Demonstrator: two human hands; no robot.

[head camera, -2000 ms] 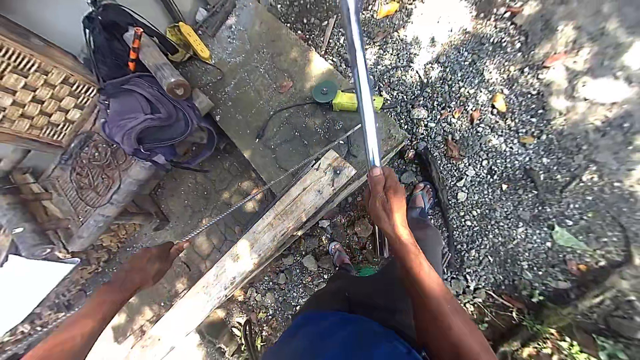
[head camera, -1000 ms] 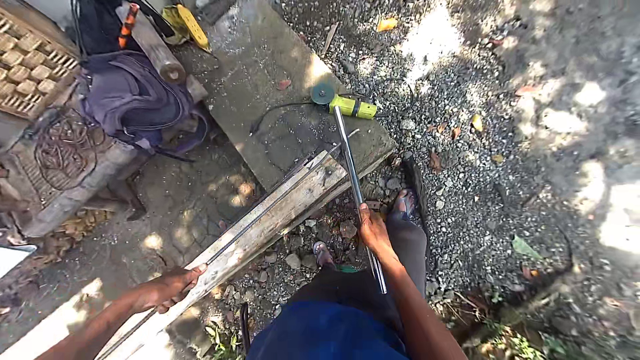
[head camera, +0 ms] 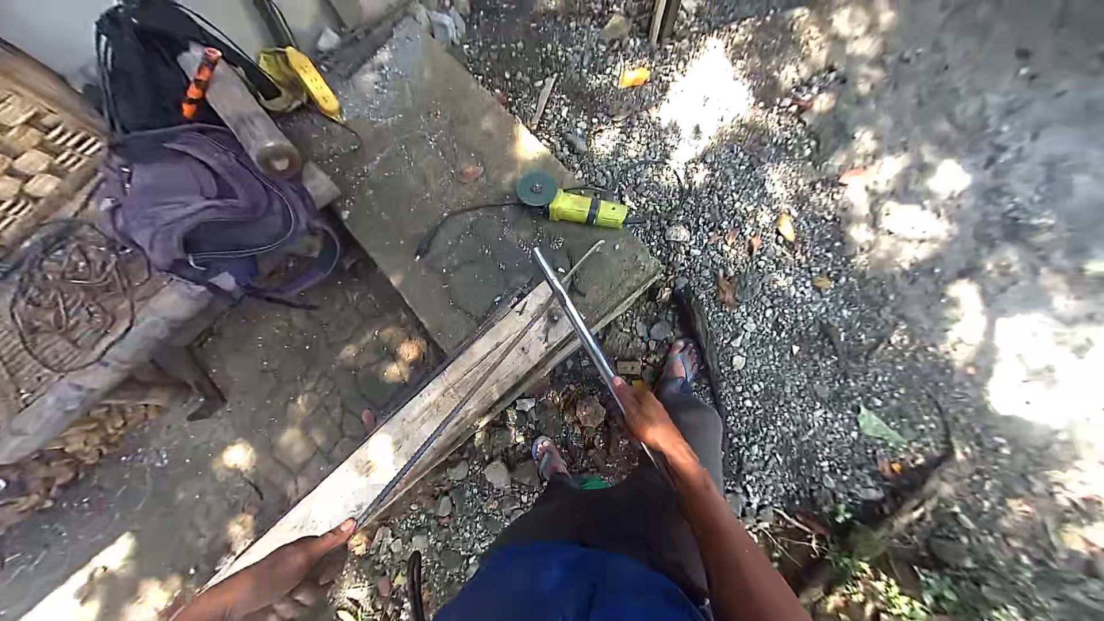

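Note:
My right hand (head camera: 647,418) is closed around a shiny metal pipe (head camera: 580,326), which slants up and left over the end of a wooden plank (head camera: 362,457). Along the plank lies a thin dark metal rod (head camera: 431,435), its lower end at the thumb of my left hand (head camera: 297,565). My left hand grips that rod at the plank's lower part; the fingers are partly hidden. Beyond the pipe's tip, a yellow-green angle grinder (head camera: 586,210) with a round disc rests on the concrete slab (head camera: 448,172).
At the left, a purple backpack (head camera: 207,198) lies on a wooden bench (head camera: 129,332) beside coiled wire (head camera: 73,293). A yellow power strip (head camera: 313,84) is above. Gravel and stones (head camera: 759,328) surround my feet. The grinder's cord crosses the slab.
The pipe's upper end has come down and left from high in the view, now pointing towards the slab near the grinder. My left hand has moved lower along the plank.

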